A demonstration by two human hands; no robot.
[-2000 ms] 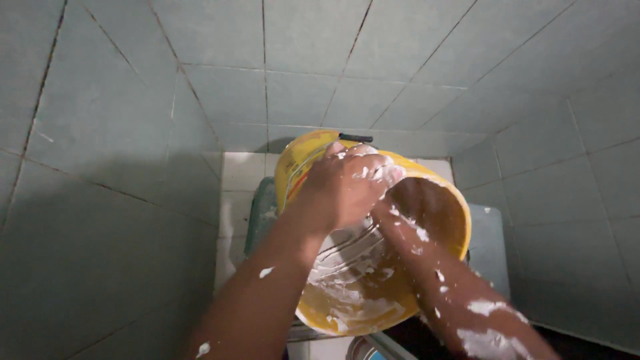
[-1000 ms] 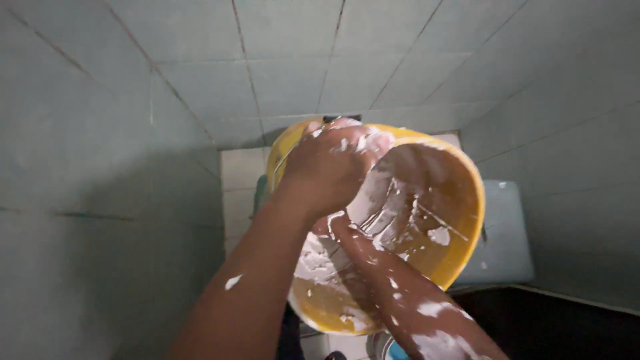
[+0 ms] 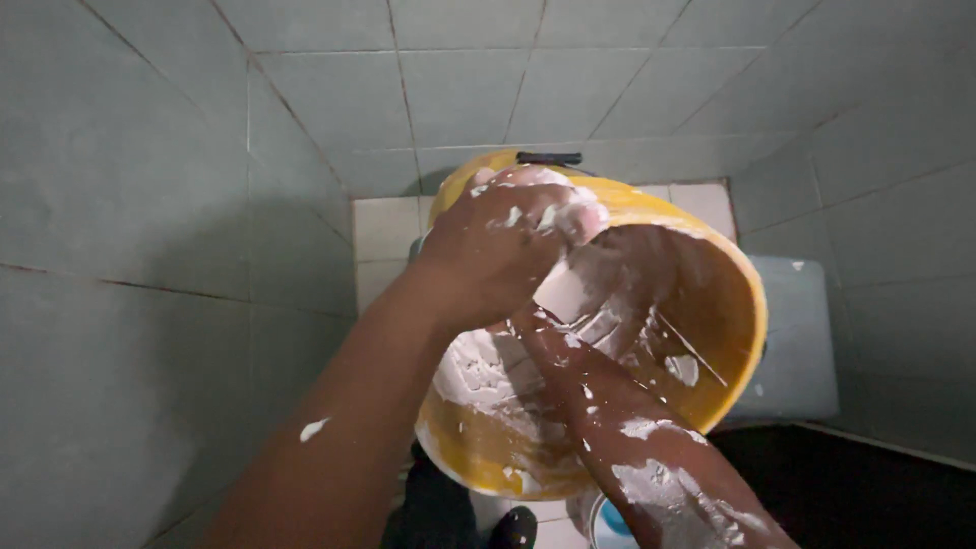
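A yellow plastic bucket lies tilted with its mouth toward me. White paste coats much of its inner wall. My left hand, smeared with the paste, grips the bucket's upper rim. The right forearm, streaked with white, reaches into the bucket; my right hand is mostly hidden behind the left wrist, so what its fingers do or hold does not show. A black handle grip sticks out at the bucket's far side.
Grey tiled walls stand close on the left, ahead and right. A grey container or lid is right of the bucket. Below are a round container with something blue in it and a dark shoe on the pale floor tiles.
The bucket's mouth has turned a little more toward me and to the right since two seconds ago. My left hand stays on its rim, and the right arm stays inside.
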